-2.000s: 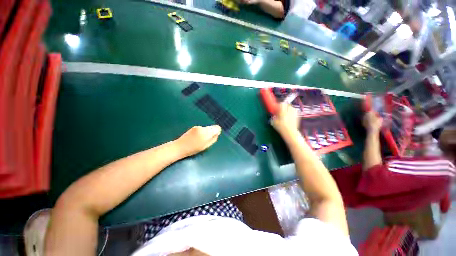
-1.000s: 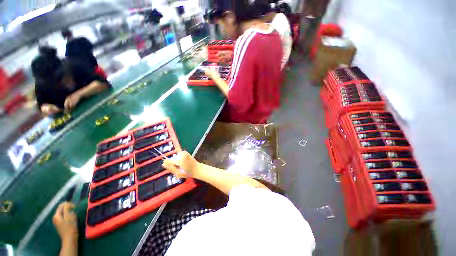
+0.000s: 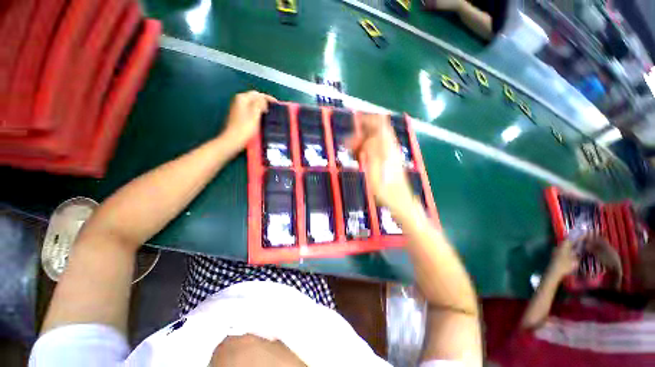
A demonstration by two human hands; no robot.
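Observation:
A red-orange phone tray (image 3: 302, 252) lies on the green bench in front of me, with two rows of pockets holding black open-backed phones (image 3: 318, 197) with white labels toward me. My left hand (image 3: 248, 118) is at the tray's far left corner, its fingers closed on the edge. My right hand (image 3: 377, 147) is over the far row at the right, strongly blurred. It hides part of the phones there, and I cannot make out whether it holds a tool. Small black pads (image 3: 329, 93) lie just beyond the tray's far edge.
Stacked red-orange trays (image 3: 68, 86) stand at the left. A pale line (image 3: 237, 66) crosses the green bench (image 3: 194, 208). Yellow-and-black housings (image 3: 370, 29) are scattered beyond it. At the right, a person in a red top (image 3: 574, 333) reaches to another tray (image 3: 556, 215).
The view has swung back left from the floor stacks. My left hand has moved onto the tray's corner. My right hand has moved from the near row to the far row.

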